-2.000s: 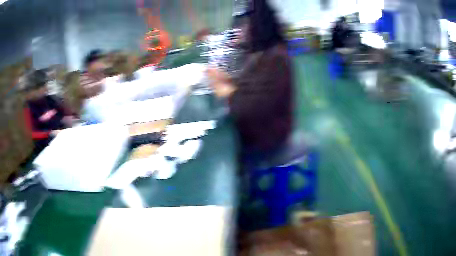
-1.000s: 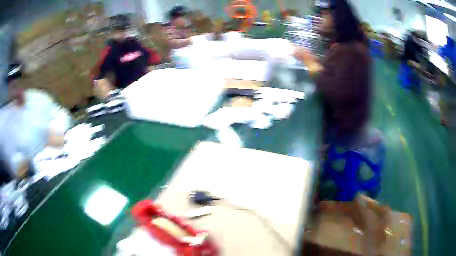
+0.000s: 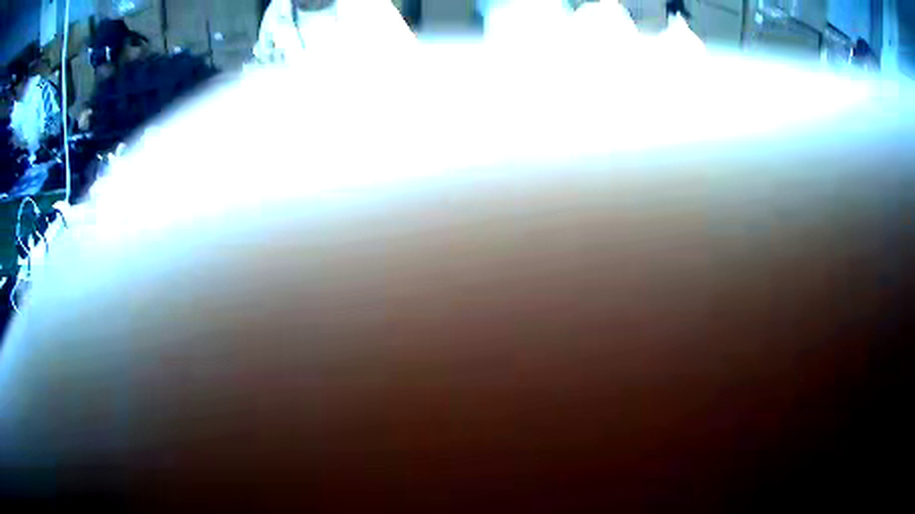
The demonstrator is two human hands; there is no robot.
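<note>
A large, out-of-focus shape [image 3: 482, 341] lies right against the lens and fills most of the view. It is dark reddish brown below and glaring white along its curved upper edge. It may be a hand or a finger, but its outline is too blurred to tell, nor whose or which side it is. Neither my left hand nor my right hand can be made out. The bench and whatever lies on it in front of me are hidden.
A person in dark clothes and a cap [image 3: 145, 75] is at the upper left, with another in pale clothes [image 3: 36, 112] farther left. A person in white [image 3: 346, 25] shows at the top. Stacked cartons [image 3: 788, 22] stand behind. A thin pale upright line [image 3: 66, 110] and thin white wires [image 3: 27, 236] are at left.
The view has swung away from the bench end, blue stool and red dispenser to co-workers and cartons. A large blurred shape now covers most of the picture.
</note>
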